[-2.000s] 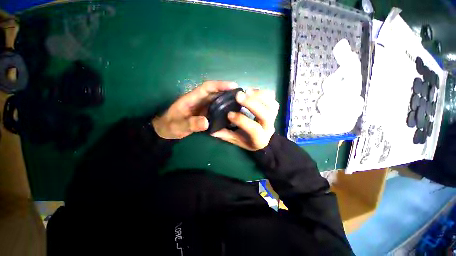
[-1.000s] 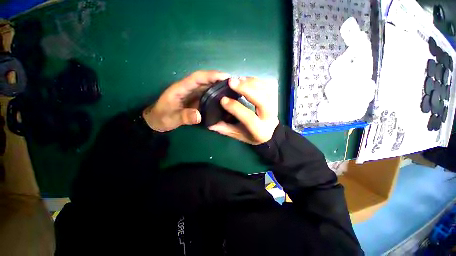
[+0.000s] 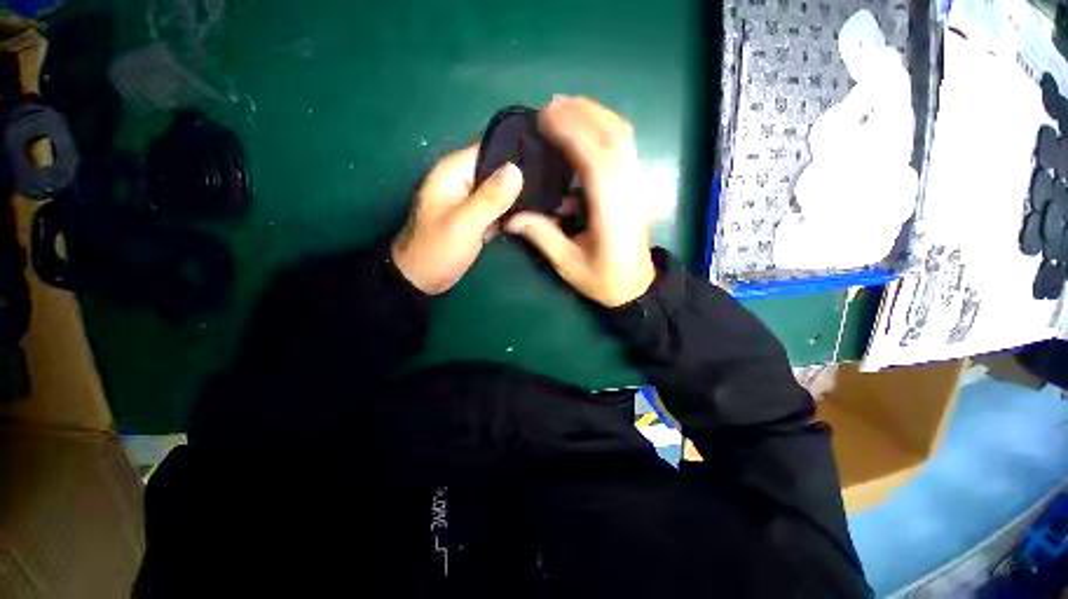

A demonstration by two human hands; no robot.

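Observation:
A black rounded cushion [image 3: 517,158] is held above the green bench, its dark face turned towards me and tilted. My left hand [image 3: 453,219] grips its left and lower side, with the thumb on the face. My right hand [image 3: 597,199] is at its right side, fingers curled at the upper right edge and thumb near the lower edge; it is slightly blurred. The fingers behind the cushion are hidden. White translucent inserts [image 3: 849,176] lie heaped in the parts tray [image 3: 755,217]. Dark pads [image 3: 1046,211] lie on white paper [image 3: 925,287], cut off at the right.
Black rings [image 3: 199,170] are piled on the green bench [image 3: 351,70] at left, in shadow. A brown carton [image 3: 59,468] with black rings stands at the left edge. An open tan carton [image 3: 896,427] is below the bench edge at right, above a pale blue floor [image 3: 995,451].
Both hands and the cushion have moved up in the view. The cushion's flat dark face now shows more, and my left thumb has moved onto it. The tray and papers have shifted right.

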